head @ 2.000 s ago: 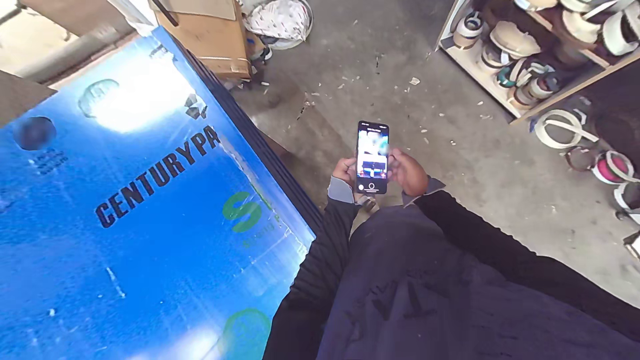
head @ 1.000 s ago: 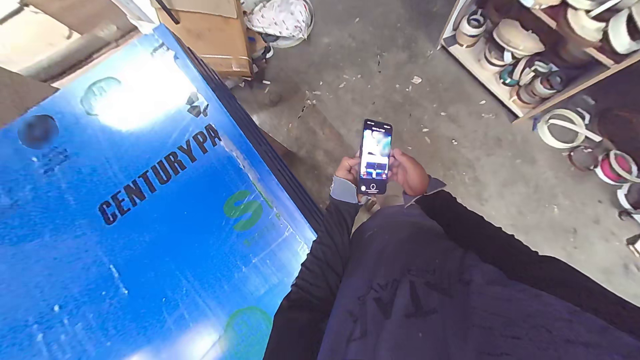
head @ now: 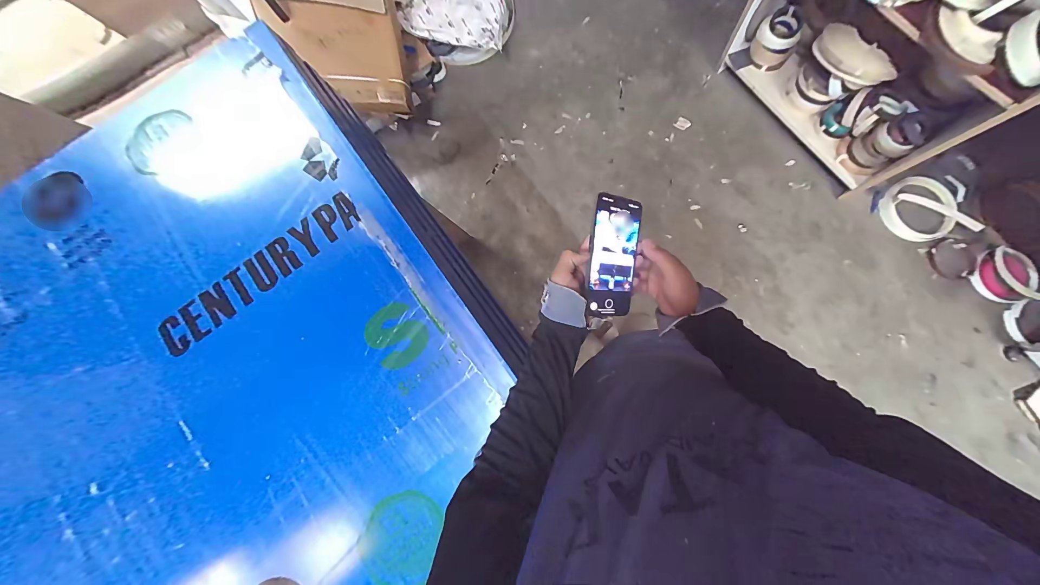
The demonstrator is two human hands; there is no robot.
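A smartphone [head: 613, 253] with a lit screen is held upright between both hands, in front of my body at the middle of the view. My left hand [head: 570, 268] grips its left edge, with the fingers partly hidden behind it. Around its right edge is my right hand [head: 668, 279], the thumb beside the screen. Dark sleeves with grey cuffs cover both arms. To the left lies a stack of blue-faced boards [head: 268, 390], the top one bearing printed writing; neither hand touches it.
Rolls of edge banding [head: 865, 150] sit on a wooden shelf unit [head: 800, 122] at the upper right, with more rolls [head: 918, 210] on the floor beside it. A cardboard box [head: 341, 53] and a basin with a white sack [head: 455, 24] stand beyond the boards. Scraps litter the concrete floor [head: 528, 162].
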